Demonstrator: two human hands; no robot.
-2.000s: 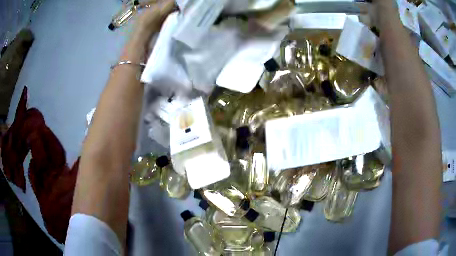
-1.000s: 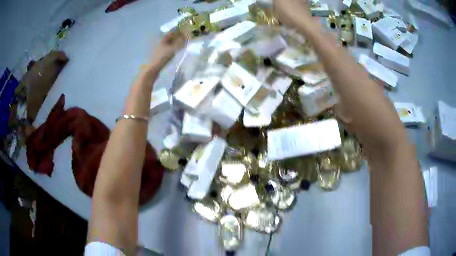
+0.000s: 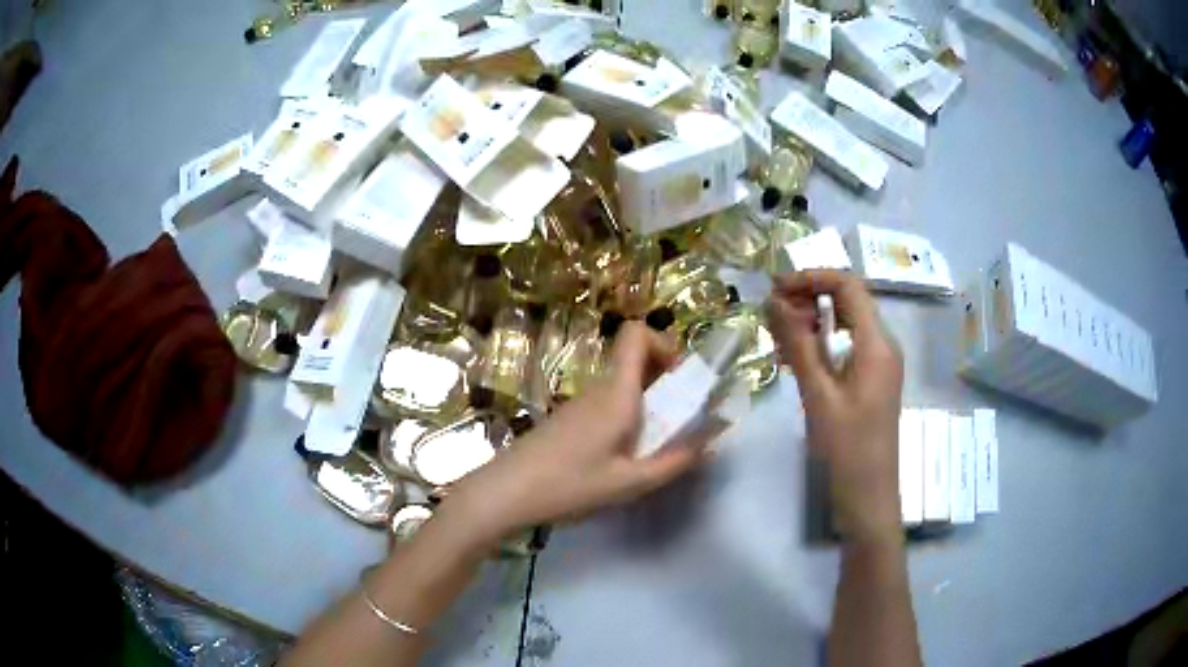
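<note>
My left hand (image 3: pixel 586 437) holds a white carton (image 3: pixel 678 407) in front of the bottle heap; the carton is blurred and its end flaps stand out toward my right hand. My right hand (image 3: pixel 840 365) is just right of the carton, fingers curled around a small white item (image 3: pixel 835 339), apart from the carton. Flat bottles (image 3: pixel 425 379) of pale yellow liquid with black caps lie heaped at mid-table. Open white cartons (image 3: pixel 362 341) with a golden picture lie on and around them. Whether a bottle is inside the held carton cannot be told.
A short row of closed cartons (image 3: pixel 941 463) stands right of my right wrist, partly behind it. A longer carton block (image 3: pixel 1062 341) stands farther right. Loose cartons (image 3: pixel 829 137) lie at the back right. A rust-brown cloth (image 3: pixel 124 345) lies at the left.
Both hands have come back from the far side of the heap to its near right. My left hand now holds a carton. More cartons are spread over the heap's left and back.
</note>
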